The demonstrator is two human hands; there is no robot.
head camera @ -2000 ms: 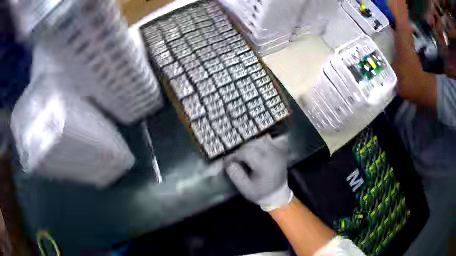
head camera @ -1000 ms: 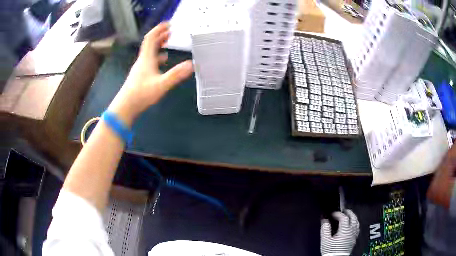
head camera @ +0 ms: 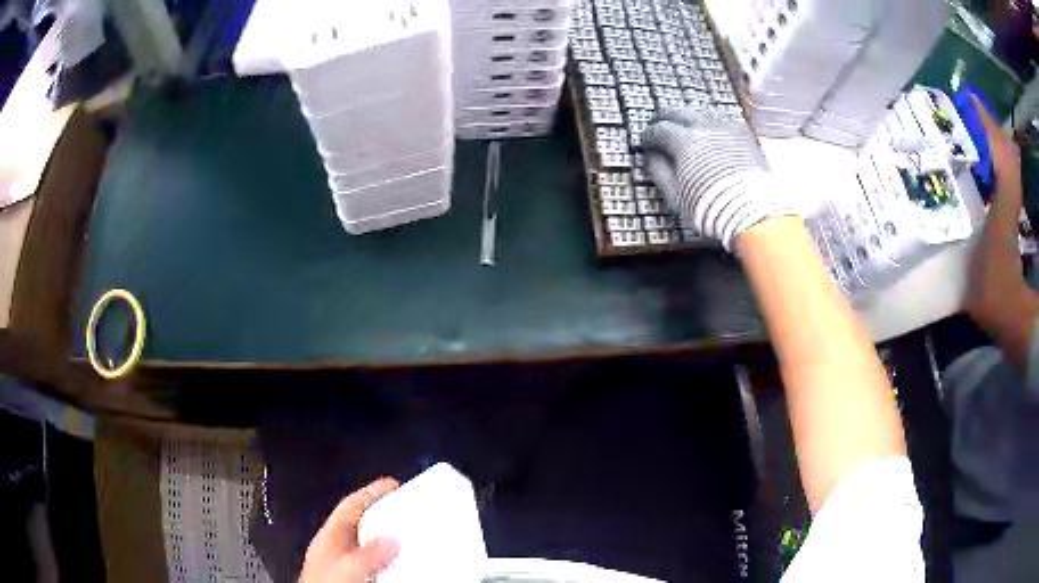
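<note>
My left hand (head camera: pixel 356 538), bare, holds a white plastic housing (head camera: pixel 431 531) low over my lap, near the bottom edge of the view. My right hand (head camera: pixel 709 171), in a striped knit glove, lies over the component tray (head camera: pixel 599 216), which is filled with tight rows of small white blocks. Its fingertips point down onto the blocks and are partly hidden, so I cannot tell if it grips one.
Towers of stacked white housings (head camera: pixel 387 137) stand left of the tray, and more (head camera: pixel 883 211) at the right, with a circuit board on top. A slim metal tool (head camera: pixel 490 205) and a yellowish ring (head camera: pixel 116 333) lie on the green mat. Another person's arm (head camera: pixel 1003 245) is at the right edge.
My left hand has come down from beside the housing stack and now holds a housing. My gloved right hand has moved up from beside the board bin onto the tray.
</note>
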